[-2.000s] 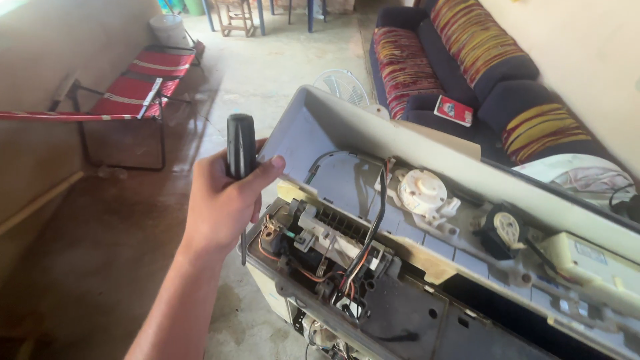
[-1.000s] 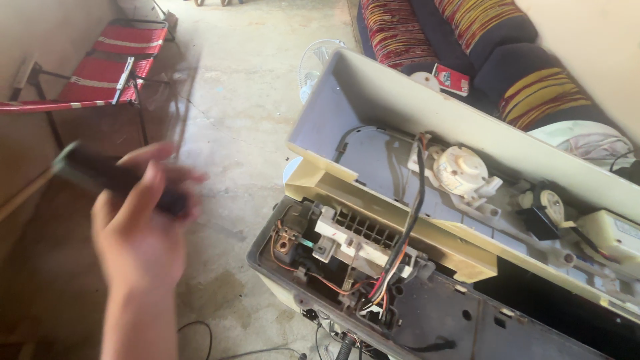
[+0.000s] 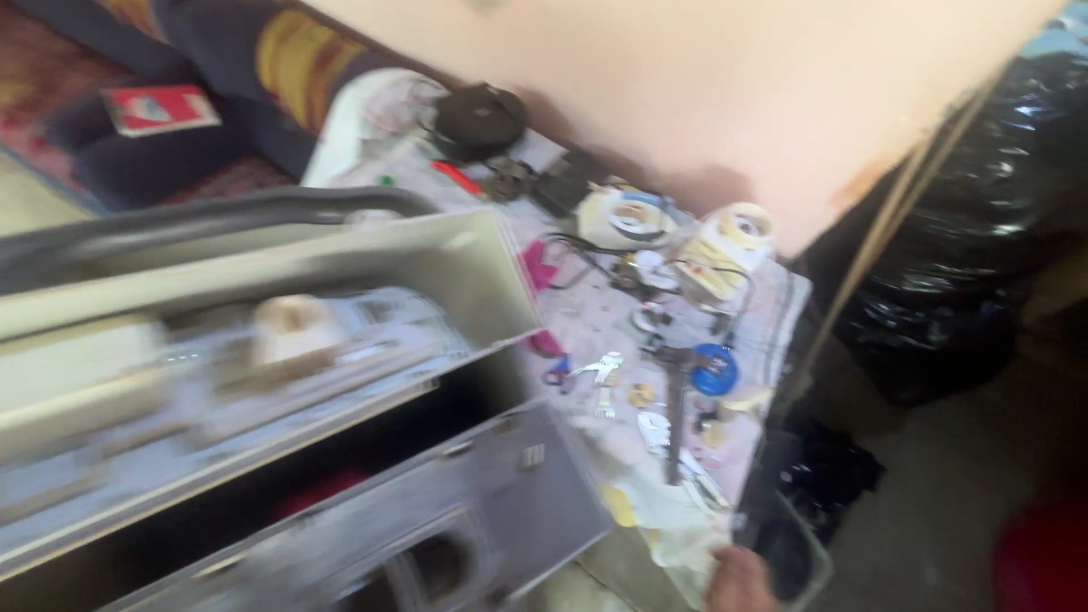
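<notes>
What appears to be my right hand (image 3: 741,580) shows only in part at the bottom edge, blurred, near the table cloth's lower corner; whether it holds anything cannot be told. My left hand is out of view. To the left lies an opened cream plastic appliance housing (image 3: 518,272), with a pale round part (image 3: 293,327) inside. Beside it is a grey panel (image 3: 544,476). The cloth-covered table (image 3: 586,306) bears a hammer-like tool (image 3: 676,416), a round blue object (image 3: 714,370), a red-handled item (image 3: 457,177) and pale, coil-like motor parts (image 3: 633,217).
A dark sofa (image 3: 255,127) with a red book or box (image 3: 161,110) stands at the upper left. Black plastic bags (image 3: 926,238) are at the right, and a clear plastic container (image 3: 816,544) sits below the table's edge. A thick grey hose (image 3: 212,208) runs behind the housing.
The view has swung far right, bringing the tool table into sight. My left hand, which held a dark elongated object in the earlier frames, has left view. A hand now shows at bottom right.
</notes>
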